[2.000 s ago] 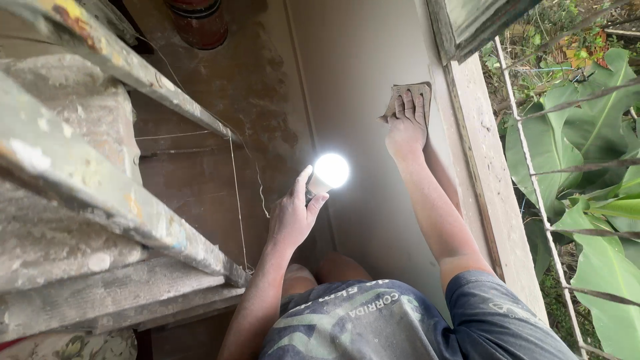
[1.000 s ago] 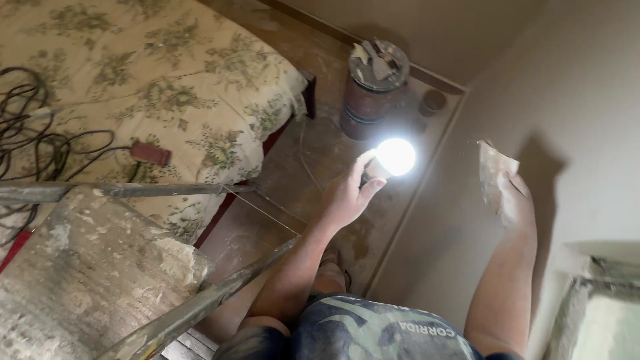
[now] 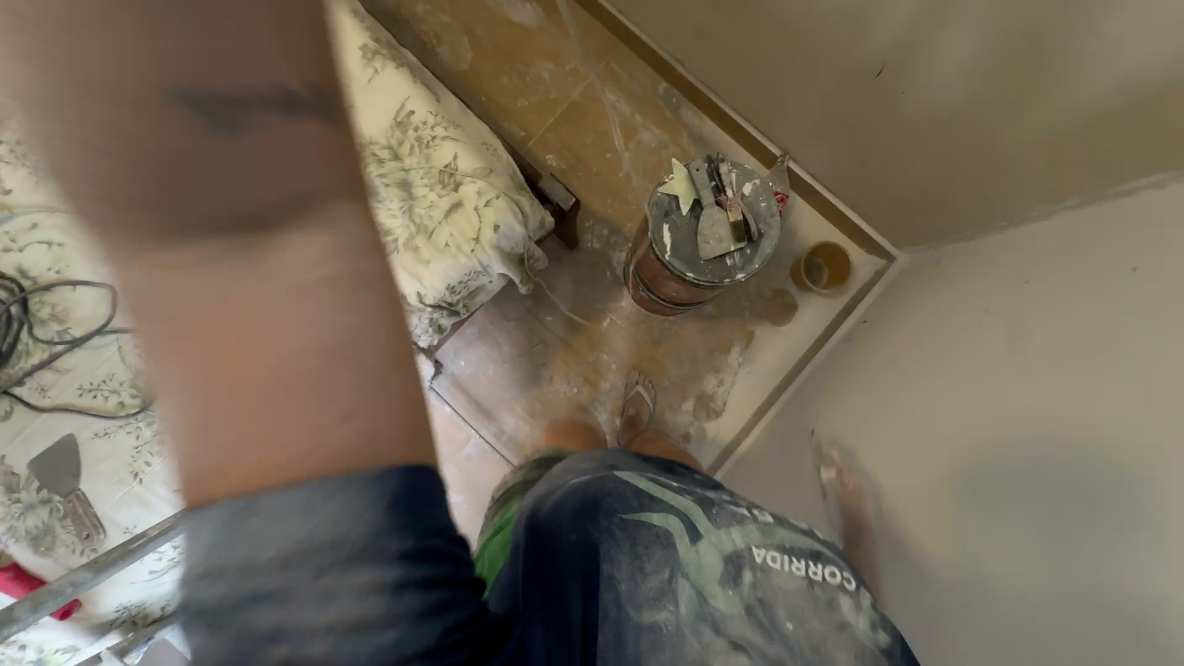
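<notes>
My left arm, in a dark sleeve, is raised large across the left of the head view; its hand lies beyond the top edge and the lit bulb is out of sight. Low beside the pale wall on the right is my right hand (image 3: 846,486), blurred and partly hidden by my body. A thin, dusty sheet of sandpaper (image 3: 822,458) shows at its fingers. Ahead on the floor, a lidded drum (image 3: 671,245) carries a broad putty knife (image 3: 717,231), other small tools and a pale star-shaped piece (image 3: 680,188).
A round plastic container (image 3: 822,268) stands in the wall corner. At left, a flowered cover (image 3: 444,203) drapes a bed, with a coiled black cable (image 3: 55,319) and a scraper (image 3: 60,467) on it. A metal rail (image 3: 92,573) crosses the lower left. My sandalled foot (image 3: 638,398) is on the dusty floor.
My left hand and the lit bulb, in view before, have left the frame as that arm rose. My right hand has come lower, nearer my body. The view has shifted.
</notes>
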